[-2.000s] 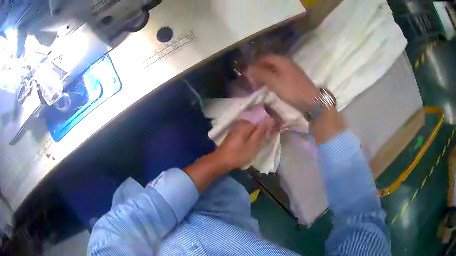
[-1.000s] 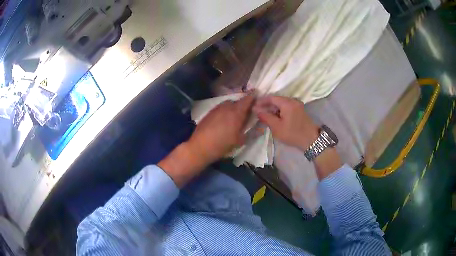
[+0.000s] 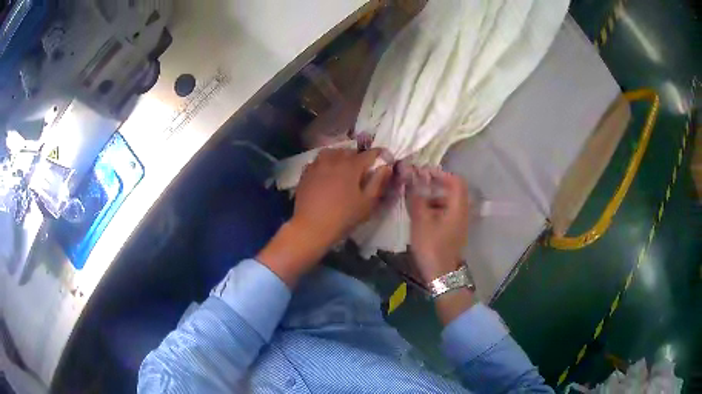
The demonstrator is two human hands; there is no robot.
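Note:
A bundle of white cut pieces (image 3: 454, 69) lies at the upper middle, gathered narrow where my hands meet. A mauve-grey tie (image 3: 363, 141) shows at the gathered part. My left hand (image 3: 339, 185) is closed on the gathered part from the left. My right hand (image 3: 437, 212), with a metal watch at the wrist, pinches at the same part from the right, its fingers slightly blurred. White cloth ends fan out below and left of my hands. The fingertips partly hide the tie.
The bundle rests over a stand draped in pale cloth (image 3: 531, 146), with a yellow frame (image 3: 643, 173) at its right. The cream machine table (image 3: 231, 38) curves along the left, with the sewing machine (image 3: 100, 54) and blue plate (image 3: 108, 200). White scraps (image 3: 639, 381) lie lower right.
The bundle is now gathered tighter at my hands. My right hand has come down and left, beside my left hand. The whole view has shifted slightly.

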